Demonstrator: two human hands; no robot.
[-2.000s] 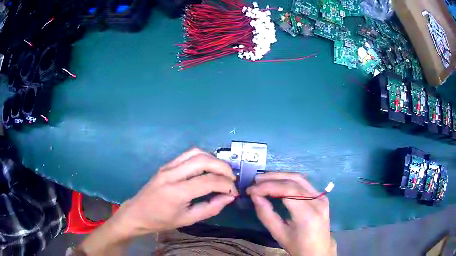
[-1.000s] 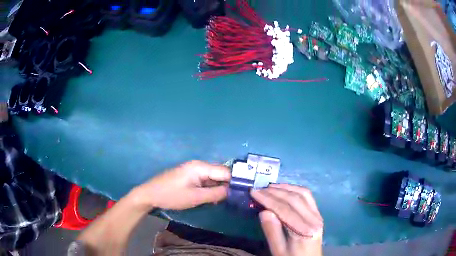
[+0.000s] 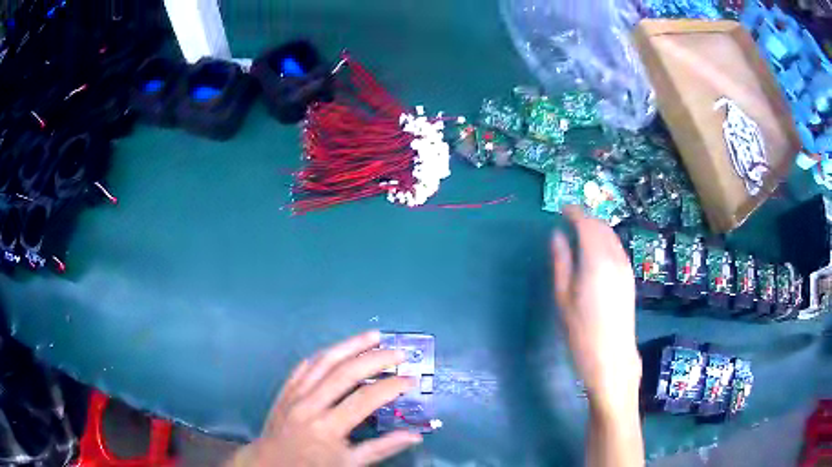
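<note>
The housing (image 3: pixel 415 356), with a grey-silver face, lies on the green bench top at lower centre. My left hand (image 3: pixel 342 406) holds it from the left, its fingers over the face and covering part of it. A short stretch of red lead (image 3: pixel 412 420) with a white plug (image 3: pixel 436 423) lies at the housing's lower end. My right hand (image 3: pixel 598 292) is stretched forward at the near edge of the pile of green circuit boards (image 3: pixel 570 182). Its thumb and fingers are apart, with nothing visible between them.
A red lead bundle (image 3: pixel 356 150) with white plugs lies at upper centre. Black housings (image 3: pixel 214 96) crowd the upper left. Units with boards (image 3: pixel 689 260) stand at right. Behind are a cardboard box (image 3: pixel 721 109), a clear bag (image 3: pixel 584 55) and a white post (image 3: pixel 196 32).
My right hand has left the housing and moved forward and right to the board pile. My left hand now lies over the housing. The view has shifted, showing more of the bench's far side.
</note>
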